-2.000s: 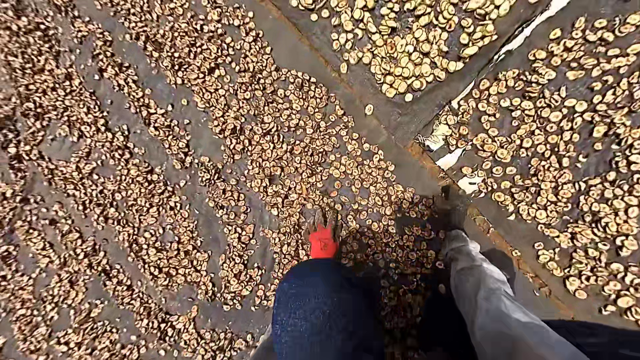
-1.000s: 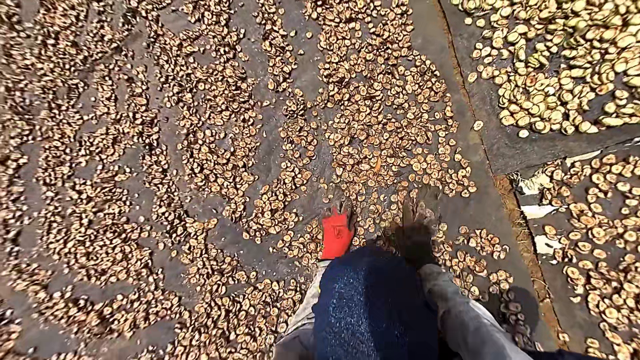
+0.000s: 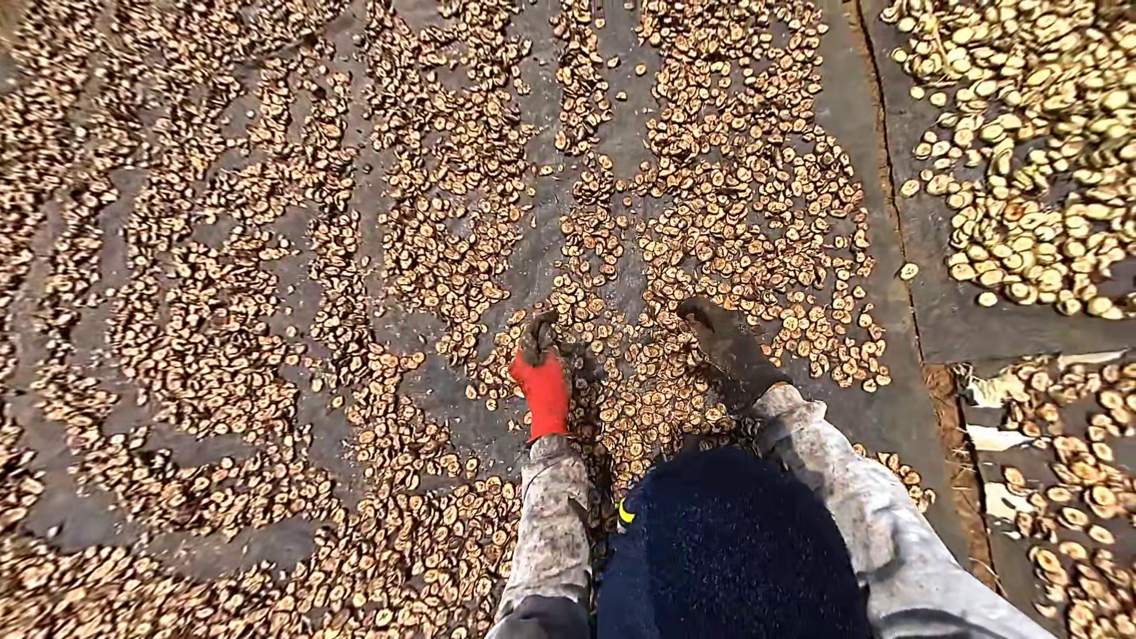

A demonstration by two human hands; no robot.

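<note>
Brown-edged dried slices (image 3: pixel 710 213), of fruit or root, lie spread in uneven bands on dark ground sheeting (image 3: pixel 532 248). My left hand (image 3: pixel 540 377), in a red glove with dark fingers, is low over the slices at the centre; its fingers look bunched, and whether anything is in them is hidden. To its right, my right hand (image 3: pixel 729 348) wears a dark, dirty glove and reaches over the same band with its fingertips near the slices. Its palm is out of sight. Slices lie between the two hands.
Paler, greenish slices (image 3: pixel 1021 160) cover another sheet at the upper right, past a seam (image 3: pixel 892 204). More brown slices (image 3: pixel 1092 506) and torn white scraps (image 3: pixel 998 437) lie at the lower right. A dark blue fabric-covered shape (image 3: pixel 737 550) blocks the bottom centre.
Both hands now reach farther ahead of the dark blue shape than one second ago, and they stand wider apart. The view has turned and shifted.
</note>
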